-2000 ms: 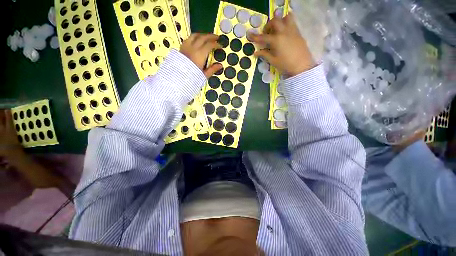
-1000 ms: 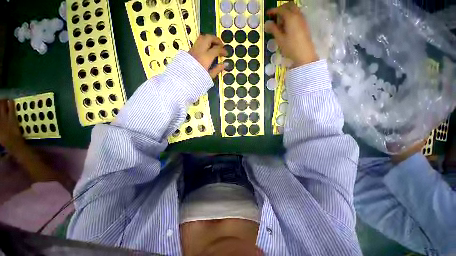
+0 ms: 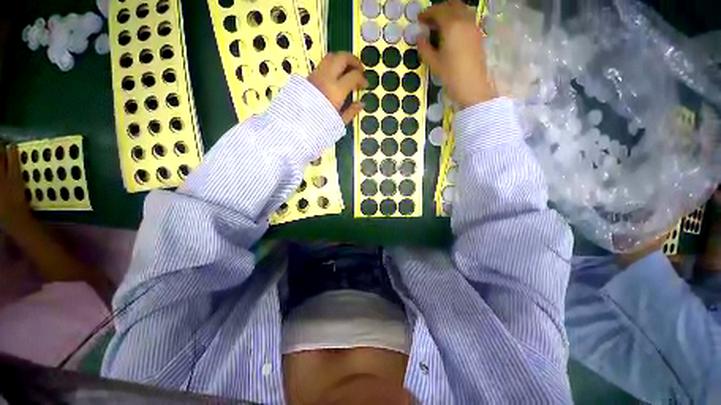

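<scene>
A yellow die-cut adhesive sheet (image 3: 380,136) with three columns of black circles lies upright between my hands. Pale plastic discs (image 3: 393,9) cover its top circles; the lower ones are dark. My left hand (image 3: 340,83) is at the sheet's left edge, fingers curled; whether it holds anything is too small to tell. My right hand (image 3: 454,51) is at the sheet's upper right, fingertips over the disc at the end of the second visible row. The fingertips hide whether a disc is between them.
Stacked sheets (image 3: 152,103) and more yellow sheets (image 3: 261,59) lie left. Filled sheets (image 3: 447,170) and loose discs (image 3: 435,136) lie right, beside a large clear plastic bag (image 3: 601,119). A loose disc pile (image 3: 65,38) is far left. Coworkers' arms show at both sides.
The sheet has gone from tilted to straight and moved right. My right hand moved off the sheet to its right, then back to its second row. My left hand stayed along the left edge.
</scene>
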